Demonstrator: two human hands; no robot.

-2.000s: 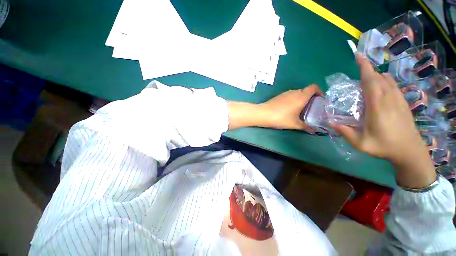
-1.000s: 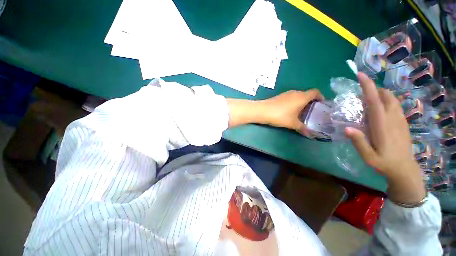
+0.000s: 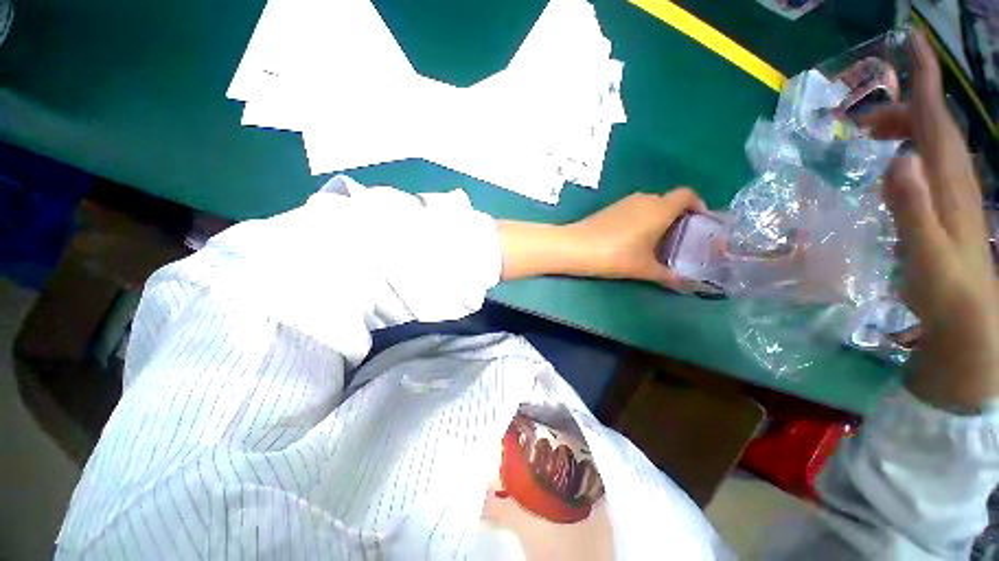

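My left hand (image 3: 635,239) is shut on a smartwatch display box (image 3: 695,248), gripping its pale end just above the front edge of the bench. A crumpled clear plastic bag (image 3: 805,236) stretches from that box to the right, covering its far end. My right hand (image 3: 942,219) is at the right, blurred, fingers raised and apart, at the far side of the bag. Whether its fingers hold the film cannot be told.
A stack of flat white printed wraps (image 3: 460,121) lies on the green bench (image 3: 142,93). Boxed watches (image 3: 871,88) stand at the right, partly hidden by bag and hand. A yellow strip (image 3: 712,42) crosses the bench. A red plastic bag (image 3: 791,451) is below bench level.
My right hand has moved right and away from my left hand. The plastic bag has spread out to the right. My left hand and its box have hardly moved.
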